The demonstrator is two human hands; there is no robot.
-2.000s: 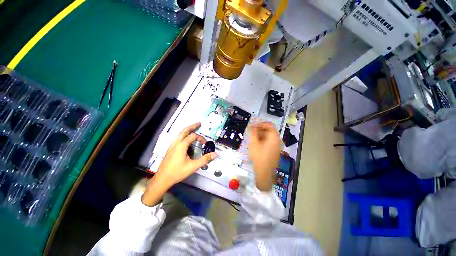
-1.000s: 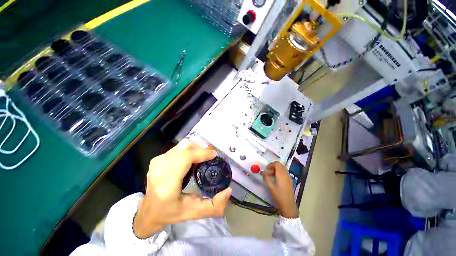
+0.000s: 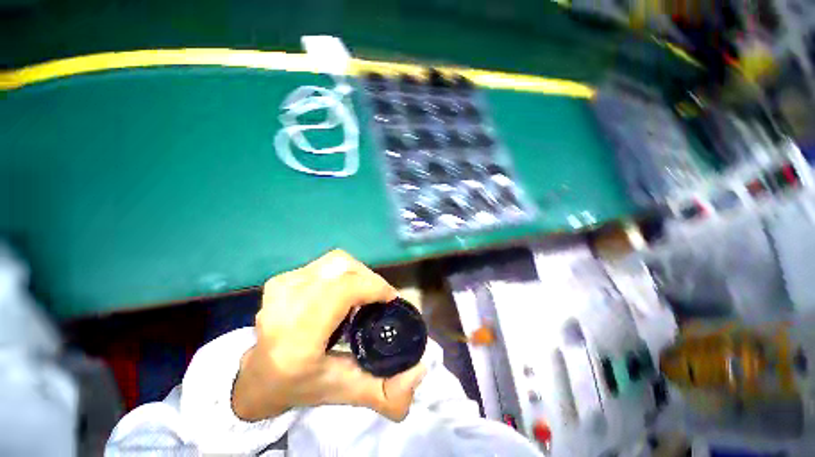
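Observation:
My left hand [image 3: 313, 335] holds a round black unit [image 3: 390, 336] between thumb and fingers, in front of my body below the bench edge. The unit's round face, with small pale dots at its centre, is towards me. My right hand is not in view; only part of a white sleeve [image 3: 451, 393] shows beside the unit. The blister tray [image 3: 447, 152] with black discs in its pockets lies on the green bench mat [image 3: 197, 178].
A white cable [image 3: 317, 134] lies coiled left of the tray. The machine base [image 3: 536, 330] with a red button [image 3: 541, 432] is at lower right, blurred. The gold press head [image 3: 715, 361] is at far right. A pale, blurred shape stands at the left edge.
The view has swung left to the bench, so the machine now sits at lower right. My left hand still holds the black unit. My right hand has gone out of view.

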